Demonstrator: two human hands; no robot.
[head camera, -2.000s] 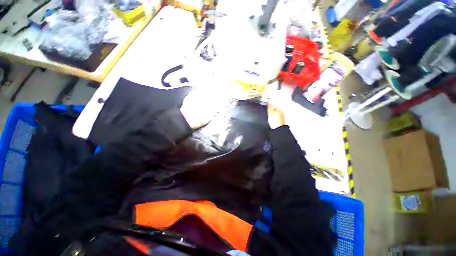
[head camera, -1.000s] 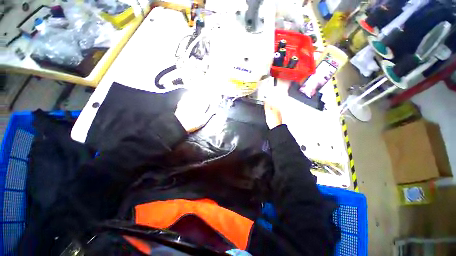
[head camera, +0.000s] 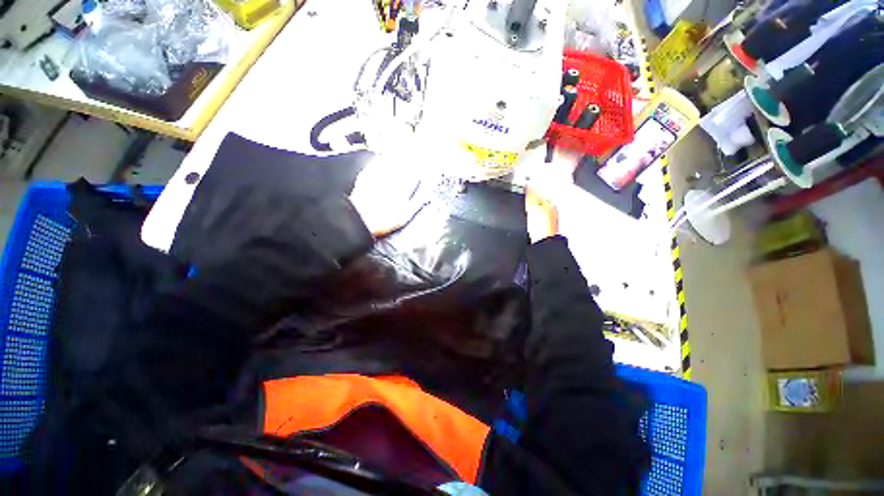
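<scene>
A black garment (head camera: 262, 208) lies over the table's front edge and the lap. Its glossy dark lining (head camera: 426, 281) is crinkled between the hands. The white JUKI sewing machine (head camera: 485, 111) stands behind it, with glare under its head. My left hand (head camera: 388, 199) lies on the cloth left of the needle area, overexposed, fingers washed out. My right hand (head camera: 541, 208) is at the garment's right edge beside the machine head, its fingers partly lost in glare. Whether either hand grips the cloth cannot be made out.
A red basket (head camera: 606, 102) with black spools and a lit smartphone (head camera: 638, 155) are right of the machine. Blue crates (head camera: 24, 329) flank the lap. A black curved hose (head camera: 330, 131) is left of the machine. Thin metal tools (head camera: 635, 329) lie at the right table edge.
The view has shifted slightly and the glare on the machine head has lessened. Both hands stay at nearly the same places on the garment.
</scene>
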